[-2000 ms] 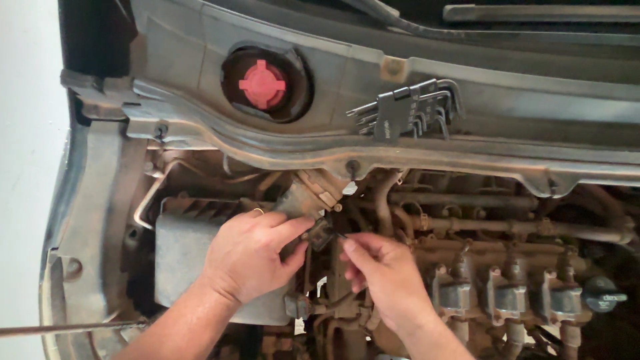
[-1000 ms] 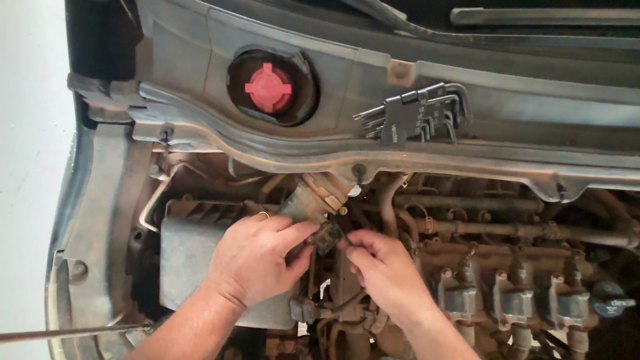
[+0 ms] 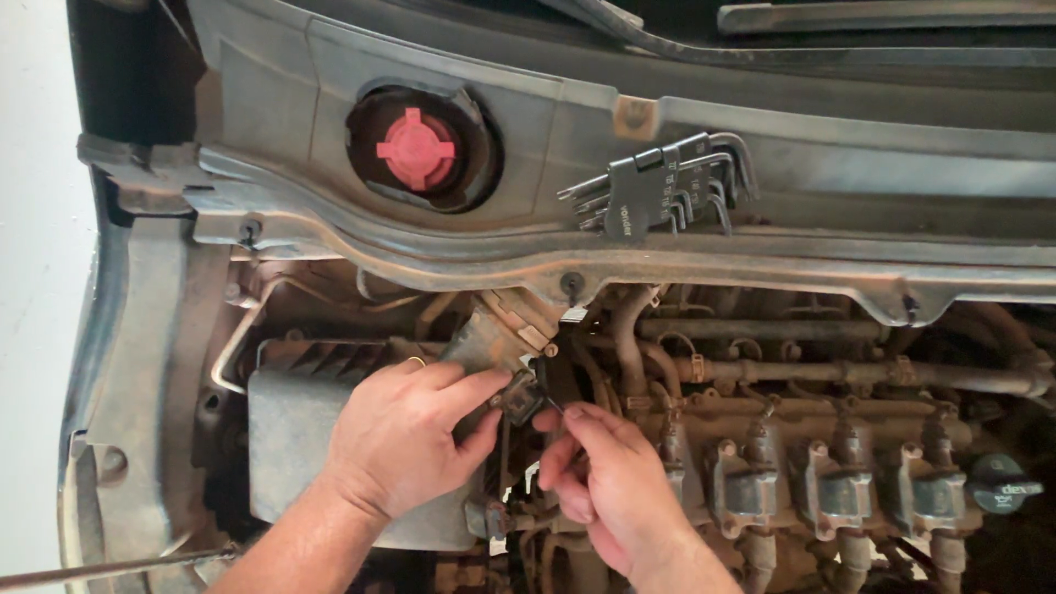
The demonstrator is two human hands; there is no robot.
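My left hand (image 3: 421,437), with a ring on one finger, grips a small black sensor or connector (image 3: 521,398) between thumb and forefinger beside the air intake duct (image 3: 495,334). From the right, my right hand (image 3: 606,478) pinches a thin dark tool (image 3: 554,404), whose tip points at that black part; its kind cannot be told. Behind my left hand lies the air filter housing (image 3: 305,445). A Vonder folder of L-shaped keys (image 3: 648,186) rests on the plastic cowl above, with several keys in it.
A red cap (image 3: 416,149) sits in a round cowl opening. Ignition coils (image 3: 841,491) and the oil filler cap (image 3: 1002,484) are at the right. The cowl edge (image 3: 572,285) runs above both hands. A metal rod (image 3: 115,569) crosses the lower left.
Both hands stay at the black part beside the duct. The fingers of my right hand have shifted slightly around the thin tool.
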